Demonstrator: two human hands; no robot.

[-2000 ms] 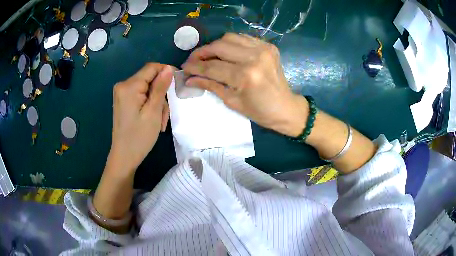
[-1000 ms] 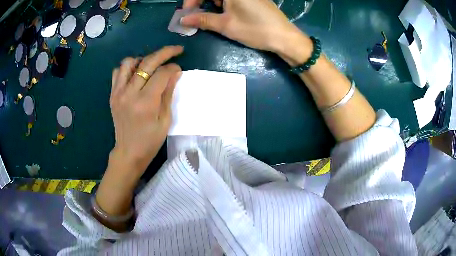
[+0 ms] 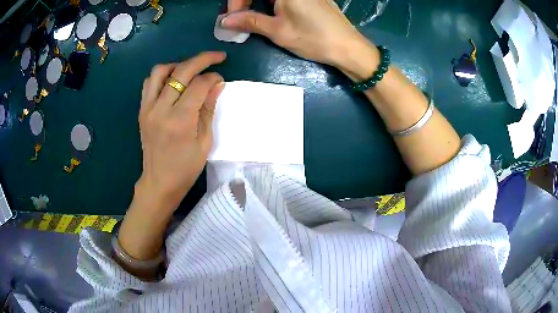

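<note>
My right hand [image 3: 293, 24] is at the top middle, its thumb and fingers on a small greyish adhesive piece [image 3: 232, 30] held at the mat; the display module from that spot is hidden beneath the piece and fingers. My left hand [image 3: 177, 116] rests at the left edge of a white adhesive sheet [image 3: 260, 122], thumb side touching it, index finger stretched out above its corner. The sheet lies flat, its lower part against the striped shirt.
Several grey-faced display modules [image 3: 81, 136] with gold tails are scattered at left, with a dark square part [image 3: 77, 70] among them. A dark-faced module [image 3: 464, 69] lies at right. White waste liner [image 3: 532, 67] is heaped at far right. Yellow-black tape [image 3: 67, 222] marks the near edge.
My right hand has moved up from the sheet with the adhesive piece, which was peeled off. The sheet now lies flatter. In the last second the hands have hardly moved; the piece has turned slightly.
</note>
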